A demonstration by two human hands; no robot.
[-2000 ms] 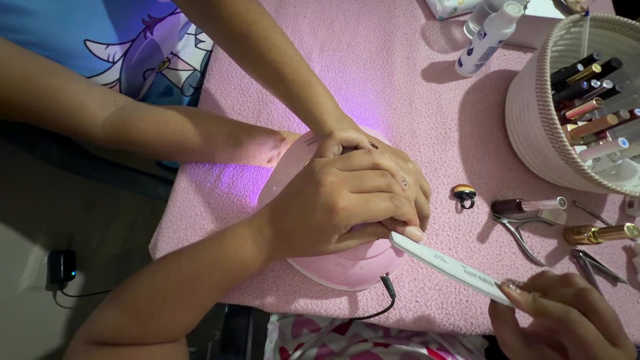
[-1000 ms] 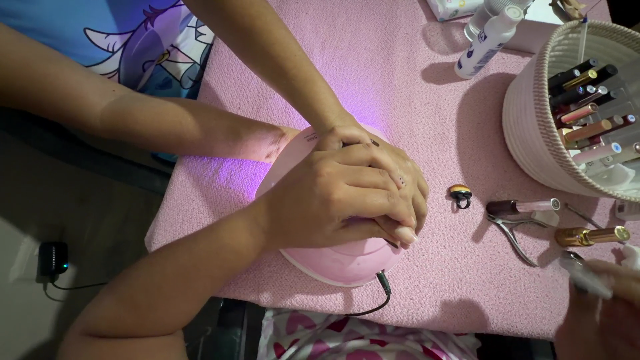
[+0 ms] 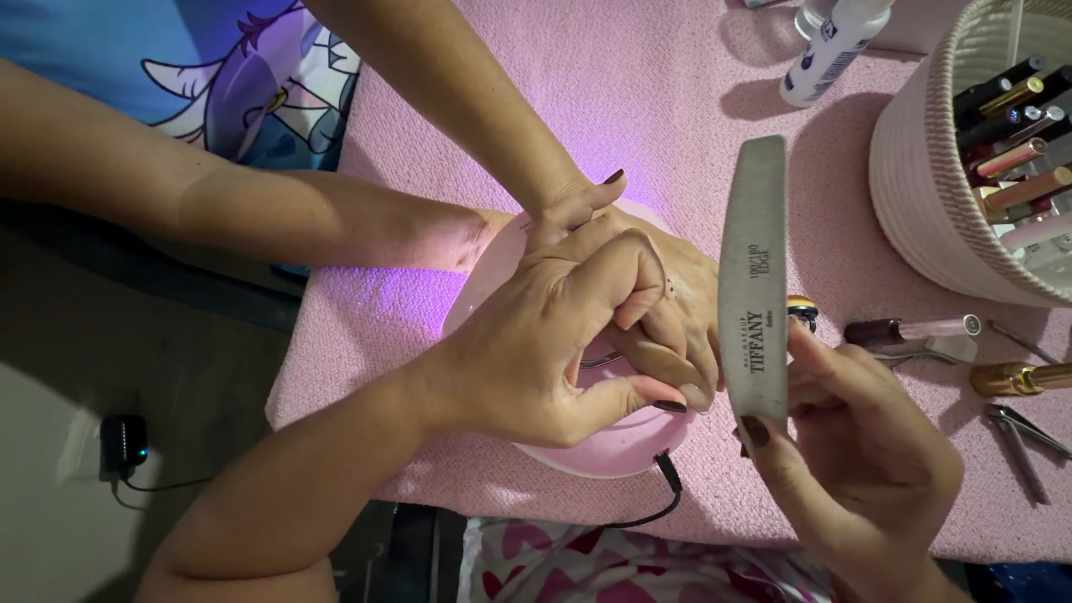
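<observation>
My left hand (image 3: 561, 335) grips the fingers of another person's hand (image 3: 691, 276), which rests on top of a pink nail lamp (image 3: 632, 444). My thumb and fingers close around one of that hand's fingertips. My right hand (image 3: 854, 435) holds a grey nail file (image 3: 754, 276) upright by its lower end, to the right of the clasped hands. The file bears printed writing. The other person's second arm (image 3: 377, 218) reaches to the lamp, its hand hidden inside, where purple light spills out.
A woven basket (image 3: 913, 167) of nail polish tubes stands at the upper right, with a white bottle (image 3: 833, 54) beside it. On the pink towel (image 3: 653, 75) lie a polish tube (image 3: 913, 329), a gold bottle (image 3: 1013, 379) and metal nippers (image 3: 1022, 444). The lamp's cable (image 3: 670, 486) runs off the front edge.
My right hand and the file moved right, away from the clasped fingers, then came back nearer, with the file now upright and its broad face showing. My left hand's fingers have bent around the fingertip.
</observation>
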